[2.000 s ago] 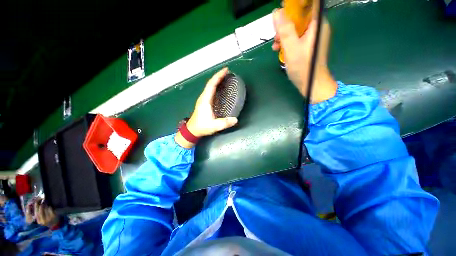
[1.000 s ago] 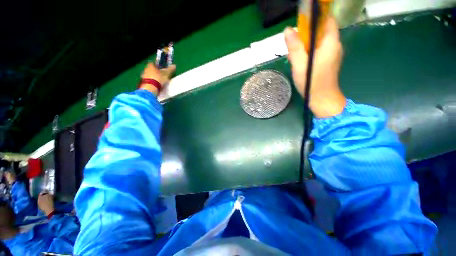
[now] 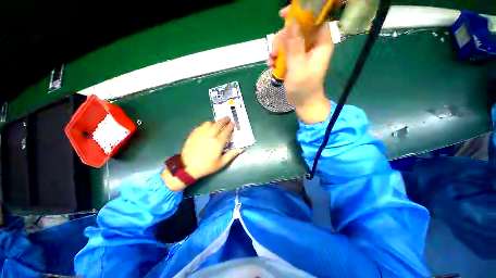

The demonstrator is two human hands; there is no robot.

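A phone assembly (image 3: 243, 128), white-silver with circuitry at its far end and a small orange strip, lies on the green bench. My left hand (image 3: 208, 148) rests on its near left part, fingers spread over it; a dark red band is on the wrist. My right hand (image 3: 307, 68) is closed around a yellow electric screwdriver (image 3: 279, 64). The tool's black tip is over the round grey speckled screw dish (image 3: 270, 96), just right of the phone assembly; whether it touches the screws cannot be told. The black cord (image 3: 353, 76) runs across my right arm.
A red bin (image 3: 80, 138) with small white parts stands left, beside a black divided tray (image 3: 54, 157). A white rail (image 3: 179, 69) edges the bench. Beyond it, a phone unit (image 3: 56, 77) lies on the green belt. A blue bin (image 3: 472, 36) is far right.
My left hand has come back from the belt, and a phone assembly now lies under it on the bench. The screwdriver tip has moved over the dish.
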